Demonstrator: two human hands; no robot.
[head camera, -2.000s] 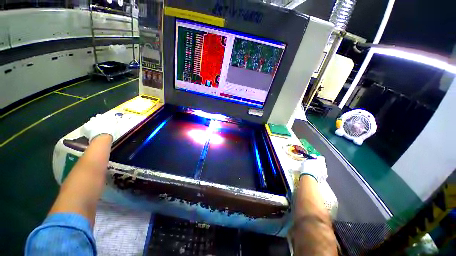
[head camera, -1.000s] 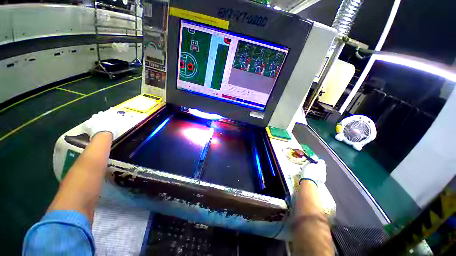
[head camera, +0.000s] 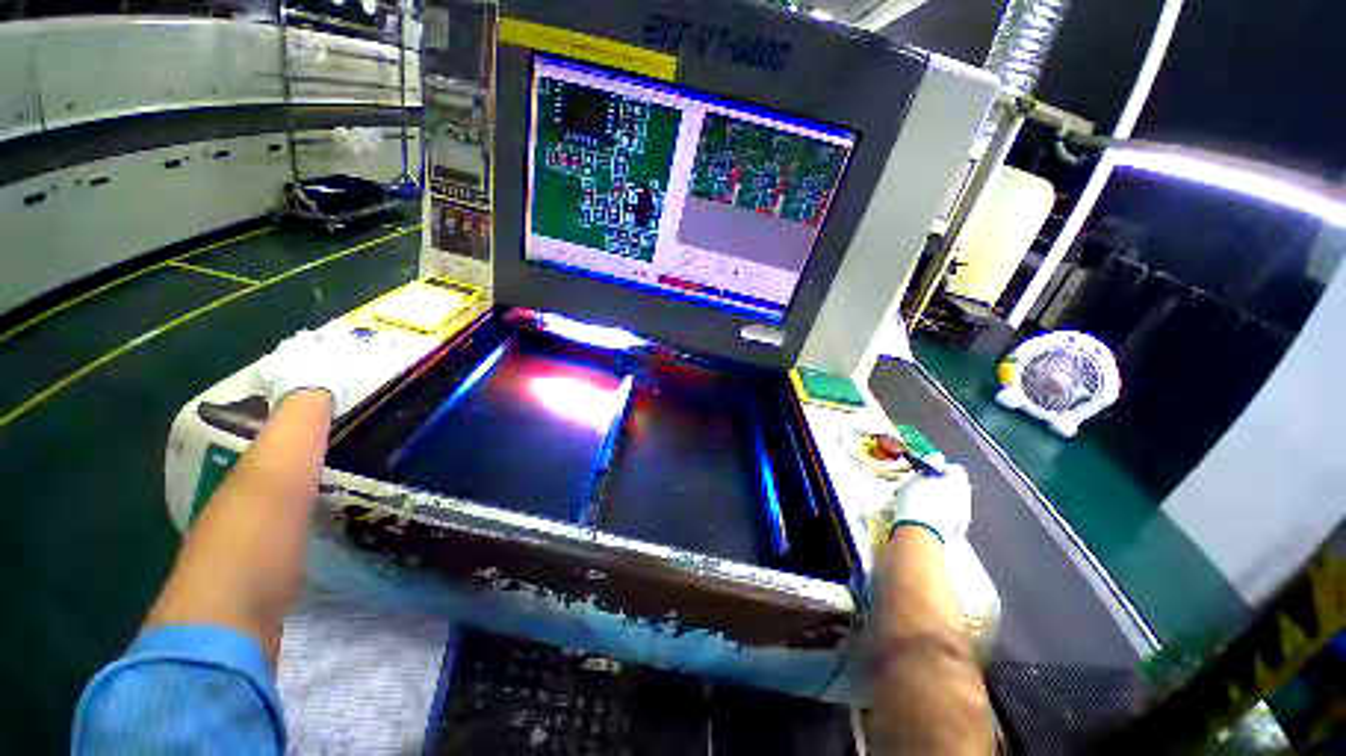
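The AOI machine (head camera: 487, 554) stands in front of me, its front edge worn to brown and blue. Its dark bay (head camera: 517, 443) is lit, with silver rails across it; I make out no circuit board there. My gloved left hand (head camera: 313, 369) rests on the left shoulder, its fingers hard to make out. My gloved right hand (head camera: 933, 499) is on the right shoulder near the red button (head camera: 887, 448), gripping a thin black pen (head camera: 918, 462). The monitor (head camera: 679, 185) shows green board images.
A yellow-framed label (head camera: 425, 306) lies on the left shoulder, a green pad (head camera: 830, 387) on the right one. A keyboard (head camera: 546, 702) and printed white paper (head camera: 354, 679) are below the front. A grey conveyor (head camera: 1019, 547) and a white fan (head camera: 1061, 380) are at right, a wheeled rack (head camera: 337, 195) behind left.
The monitor's left window has changed from a red board view to a green close-up, then to a wider component view. The light and a rail in the bay have shifted slightly. Both hands stay in place.
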